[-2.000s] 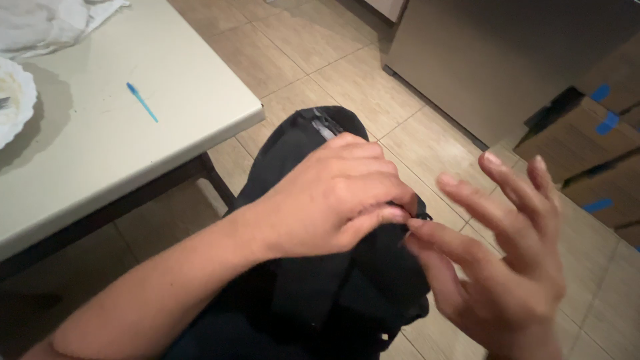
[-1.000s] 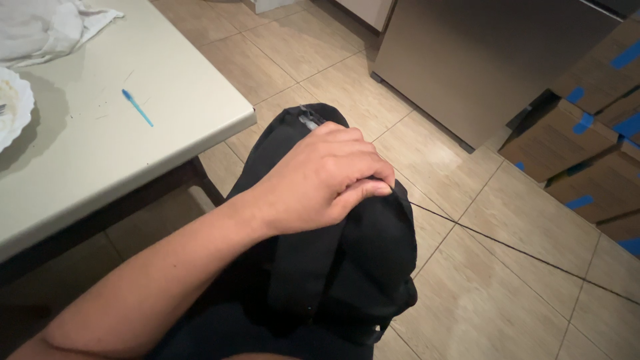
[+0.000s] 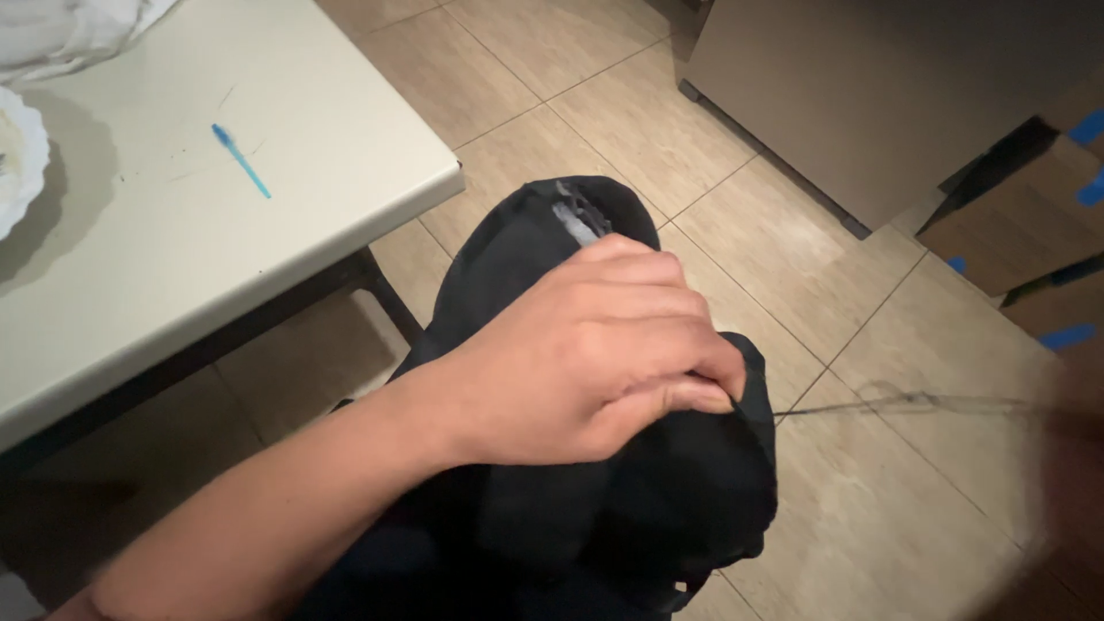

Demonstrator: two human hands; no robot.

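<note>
My left hand (image 3: 638, 354) pinches an edge of black fabric (image 3: 552, 517) between thumb and fingers, over my lap. The cloth has a torn or pale-marked patch near its far end, just beyond my knuckles. A thin dark thread (image 3: 828, 407) runs right from beside the pinched cloth, over the floor, toward the right edge. At that edge a dark, blurred shape (image 3: 1069, 517) shows, probably my right hand or arm; its fingers cannot be made out.
A white table (image 3: 345, 129) at the left bears a blue pen-like tool (image 3: 243, 164), a white scalloped plate (image 3: 30, 164) and a crumpled white cloth (image 3: 78, 34). A large grey appliance (image 3: 828, 95) and cardboard boxes (image 3: 1018, 224) with blue tape stand at the right on the tiled floor.
My right hand was beside the left at the cloth two seconds ago, then out of view. The thread, taut one second ago, now looks looser and blurred. My left hand keeps its pinch.
</note>
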